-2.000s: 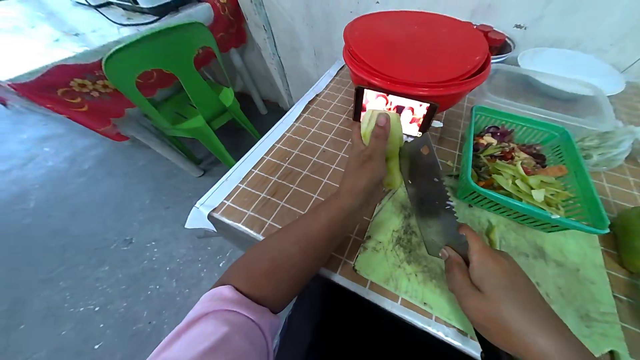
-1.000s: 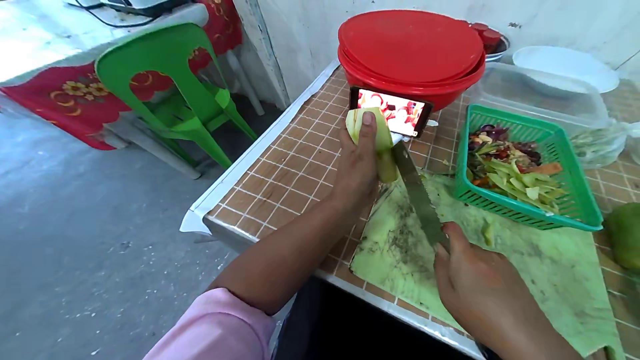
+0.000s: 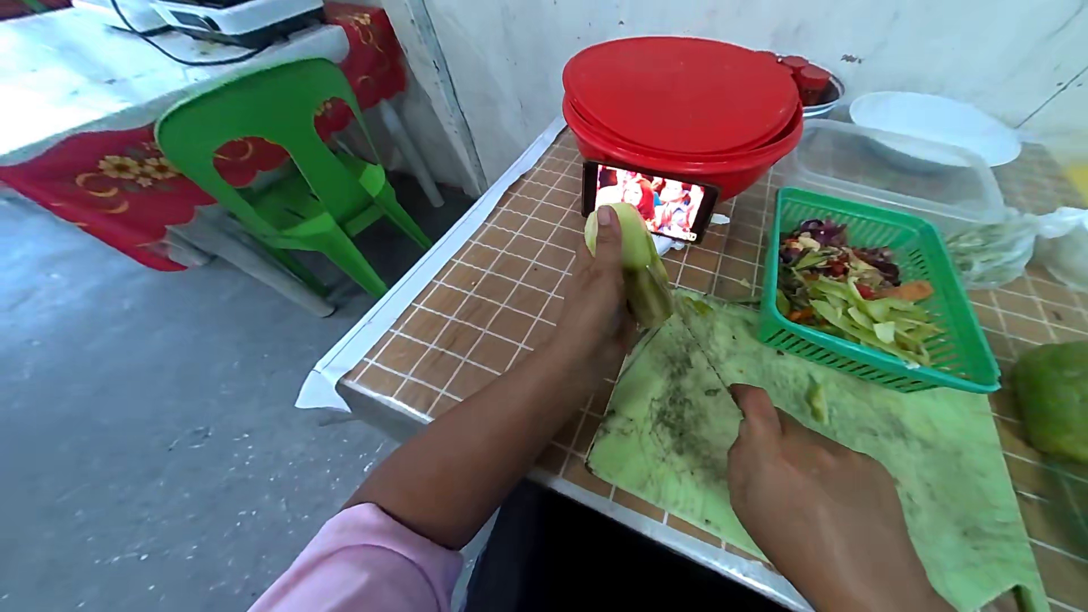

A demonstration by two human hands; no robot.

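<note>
My left hand (image 3: pixel 599 293) grips a pale green, partly peeled vegetable or fruit (image 3: pixel 639 263), raised above the far left corner of a stained green cutting board (image 3: pixel 671 408). In my right hand (image 3: pixel 807 476) is a knife (image 3: pixel 704 350), seen almost edge-on, so its blade shows only as a thin line pointing toward the piece. A small green scrap (image 3: pixel 818 401) lies on the board. Beyond it, a green plastic basket (image 3: pixel 969 340) holds pale green peelings (image 3: pixel 875 319) with purple and orange scraps. The handle is hidden in my right hand.
A phone (image 3: pixel 654 202) with its screen lit leans against red lidded tubs (image 3: pixel 680 102). Behind the basket are a clear plastic container (image 3: pixel 892 170) and a white plate (image 3: pixel 935 127). A large green fruit (image 3: pixel 1054 399) sits at the right edge. A green chair (image 3: pixel 255 127) stands left of the table.
The knife blade has turned from showing its broad side to edge-on, and it has dropped away from the held piece. My left hand keeps its hold on the piece.
</note>
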